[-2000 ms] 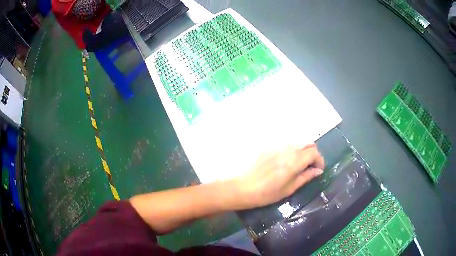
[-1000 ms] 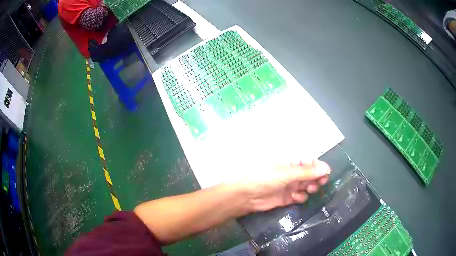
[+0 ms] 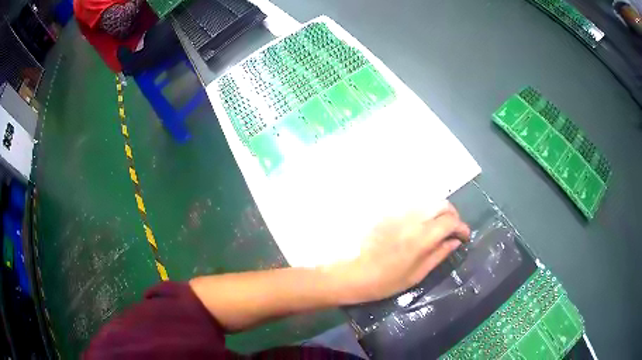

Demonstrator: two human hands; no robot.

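My left hand [image 3: 415, 249] reaches in from the lower left over the right end of the white sheet [image 3: 366, 179]. Its curled fingertips are over the black mat [image 3: 440, 316], by the shiny clear tape [image 3: 486, 253]. Whether they pinch a small piece cannot be told. A green circuit board panel [image 3: 538, 323] lies on the mat at the bottom right, cut off by the frame edge. Several joined or closely laid green panels [image 3: 310, 91] lie on the white sheet. My right hand is out of the picture.
A loose green panel [image 3: 552, 151] lies on the grey-green surface [image 3: 450, 63] at right, another at the top right edge. A black ridged tray [image 3: 218, 28], a blue stool [image 3: 169, 98] and a person in red [image 3: 105, 31] are upper left. Another person's arm shows top right.
My left hand has turned from palm showing to back showing, fingertips down towards the mat. The loose panel at right has shifted up and left along the grey-green surface.
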